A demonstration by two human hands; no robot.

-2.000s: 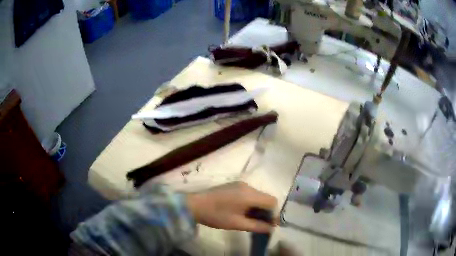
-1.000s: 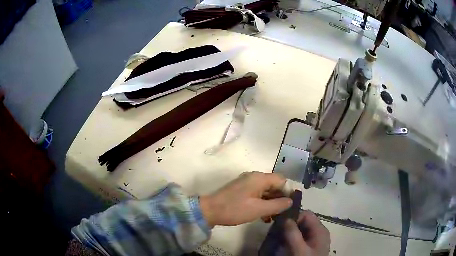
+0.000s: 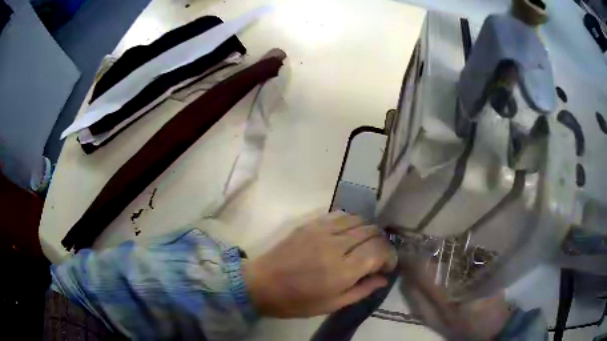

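Note:
My left hand (image 3: 323,266) is beside the needle area, its fingers closed on the dark strip (image 3: 353,313), which trails toward the bottom edge. My right hand (image 3: 452,306), blurred, is under the front of the sewing machine head (image 3: 452,180) at the strip's other side; its fingertips and grip are unclear. The presser foot and needle are hidden or blurred by the head and fingers. Part of the silver slide plate (image 3: 356,194) shows left of the head.
Maroon cut pieces (image 3: 173,143) lie diagonally on the cream table (image 3: 313,86). A crumpled pale scrap (image 3: 247,156) lies beside them. A white strip (image 3: 160,70) rests on the black cut pieces (image 3: 156,50) at far left. A dark band (image 3: 566,300) hangs right of the head.
The view has moved closer, and the machine head looks larger. Both hands and the dark strip have moved up to the needle area. My right hand has shifted right, under the head.

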